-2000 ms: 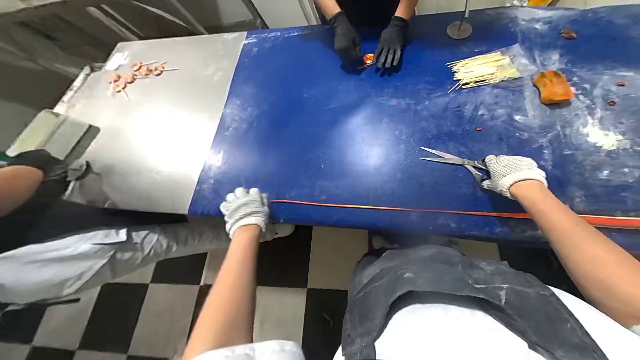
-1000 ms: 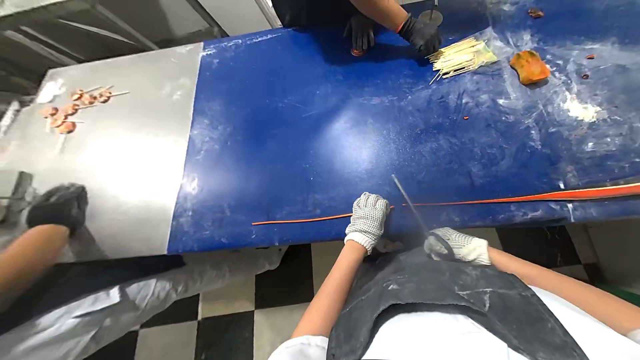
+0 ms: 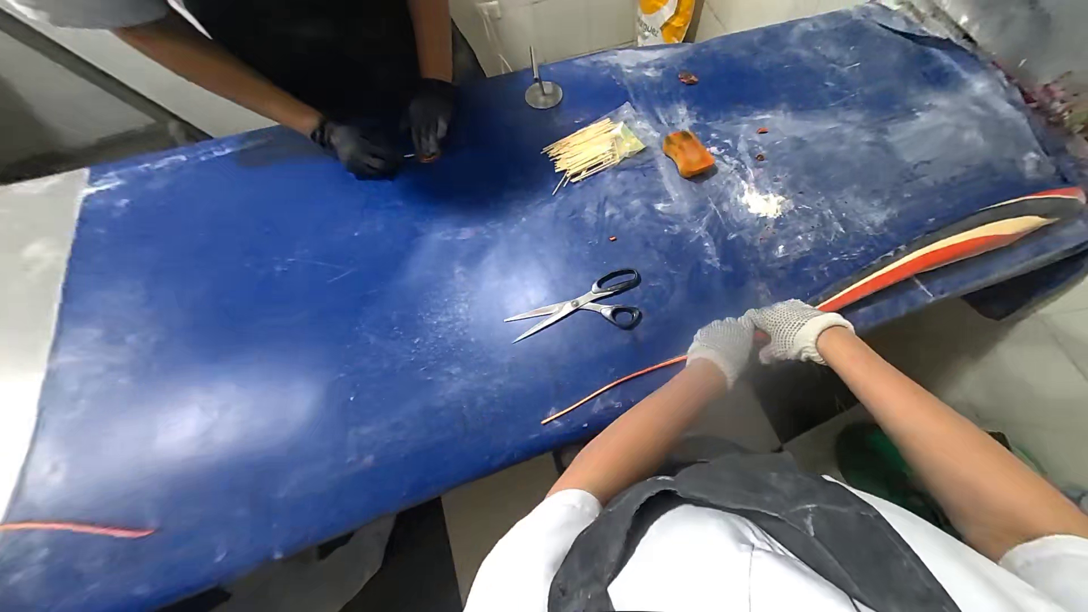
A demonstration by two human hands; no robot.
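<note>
Both my hands wear white knit gloves and meet at the table's near edge, on a long striped strip of red, cream and black candy-like material [image 3: 943,251]. My left hand [image 3: 722,344] grips its thin part, and a thin orange-red strand [image 3: 612,388] runs out from it to the left. Close beside it, my right hand [image 3: 792,330] closes around the strip where it narrows. Scissors with black handles [image 3: 578,306] lie with blades apart on the blue surface, left of my hands. A separate cut piece of strand [image 3: 81,529] lies at the far left.
Across the blue table [image 3: 340,280], a person in black gloves [image 3: 361,149] handles a small piece. Wooden sticks [image 3: 588,151] in a plastic bag, an orange block [image 3: 688,154], a metal spike on a round base [image 3: 543,93] and white powder [image 3: 763,203] lie on the far side.
The scissors, in my right hand before, now lie on the table. Both hands have come together on the strip farther right. A piece of strand now lies apart at left. The view has shifted right.
</note>
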